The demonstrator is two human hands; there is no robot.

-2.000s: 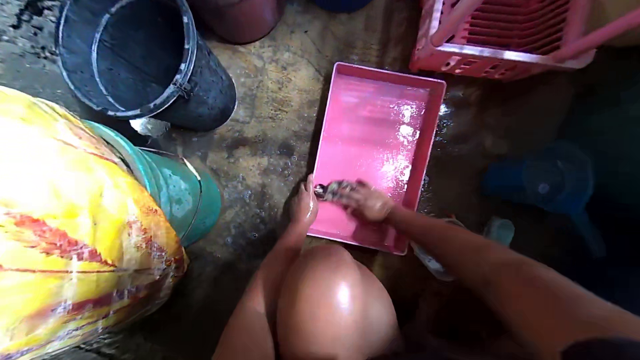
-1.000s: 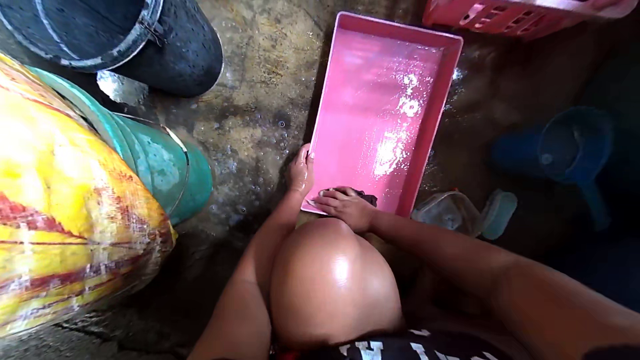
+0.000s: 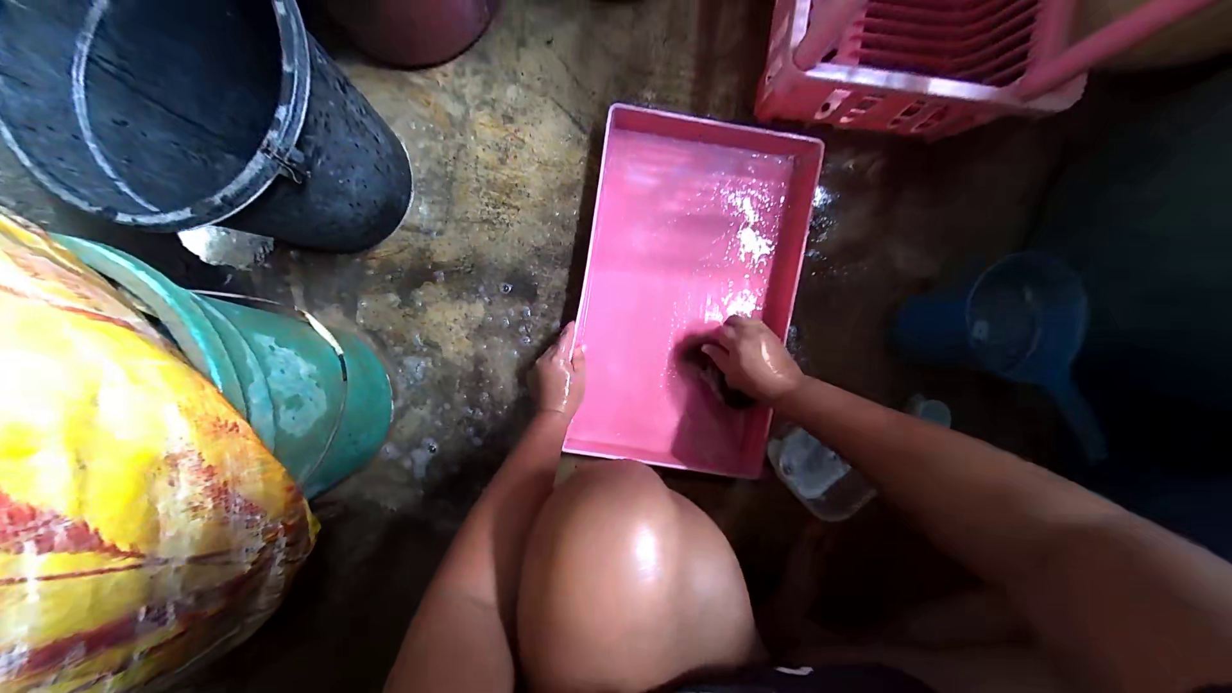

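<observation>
A wet pink plastic tray (image 3: 674,269), rectangular with low walls, lies on the wet floor in front of my knee. My left hand (image 3: 560,375) grips its left wall near the lower corner, the thumb over the rim. Inside the tray, toward the lower right, my right hand (image 3: 751,358) is closed on a dark scrubbing pad (image 3: 722,383), mostly covered by the fingers; its exact kind cannot be told. Water glints on the tray's bottom above my right hand.
At the left stand a black bucket (image 3: 356,164), a green bucket (image 3: 356,409) and a yellow patterned plastic sack (image 3: 125,462). A pink plastic rack (image 3: 866,101) is at the upper right. On the right are a blue dipper (image 3: 1025,318) and a clear plastic container (image 3: 818,472).
My right hand with the dark pad has moved from the tray's near edge up and toward its right wall. My left hand stays at the left wall. The view has shifted.
</observation>
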